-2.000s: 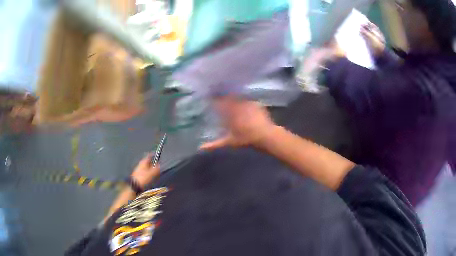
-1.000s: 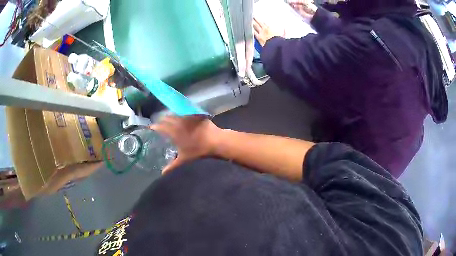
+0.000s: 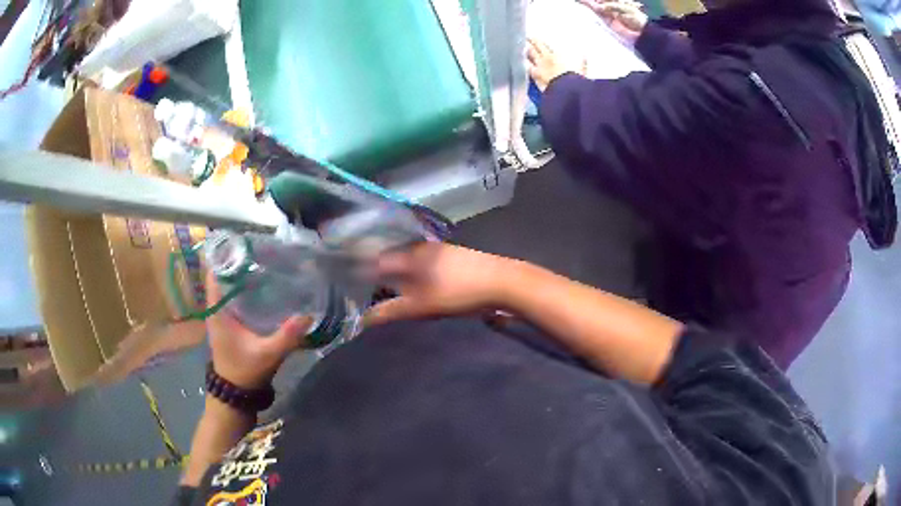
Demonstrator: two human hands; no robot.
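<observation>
A large clear plastic water bottle [image 3: 282,292] lies tilted in front of my body. Its neck points left, and a green loop handle hangs beside the neck. My left hand [image 3: 252,341] wears a dark bead bracelet and grips the bottle from below, with the thumb across its side. My right hand [image 3: 410,280] is at the bottle's base end, blurred. Whether its fingers press on the bottle cannot be told.
A green conveyor belt [image 3: 356,84] ends just ahead, with a teal strip along its end. A pale metal bar [image 3: 128,191] crosses in front of an open carton [image 3: 114,247] with small bottles [image 3: 183,124] behind. A person in purple [image 3: 692,168] stands close at right.
My left hand has come into view from below and taken hold of the bottle. The bottle has shifted slightly left, and my right hand has moved slightly right.
</observation>
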